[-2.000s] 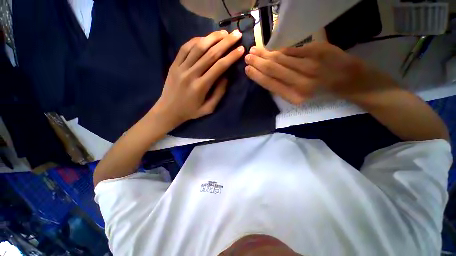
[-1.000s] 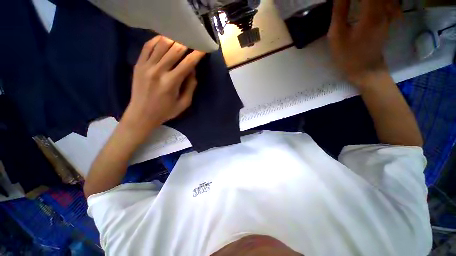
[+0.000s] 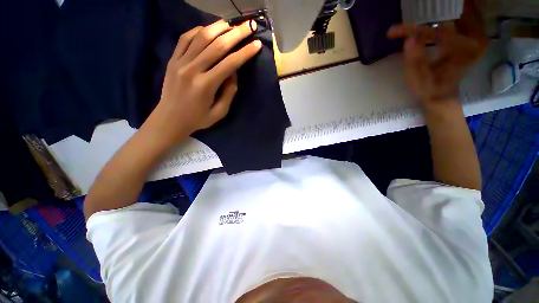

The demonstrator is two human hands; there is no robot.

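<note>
A dark navy cut panel [image 3: 251, 124] lies under the sewing machine head [image 3: 295, 23], its narrow end hanging over the table's front edge. My left hand [image 3: 204, 77] lies on it, palm down, fingertips holding it down beside the lit presser foot area [image 3: 254, 19]. My right hand [image 3: 437, 65] is off the cloth, at the right of the machine, blurred, fingers bent beside a pale ribbed object [image 3: 432, 10]. Whether it holds anything cannot be told. The needle point is not clearly visible.
A dark flat rectangle [image 3: 375, 32] lies right of the yellow-tan bed plate [image 3: 325, 50]. Measuring marks run along the white table edge [image 3: 348, 127]. A small white object [image 3: 503, 77] is at far right, a brown-edged bundle [image 3: 53, 168] at left. Blue baskets [image 3: 502, 148] are below.
My right hand has left the cloth near the needle and moved right. The panel's narrow end now hangs over the edge. My left hand has stayed on the cloth.
</note>
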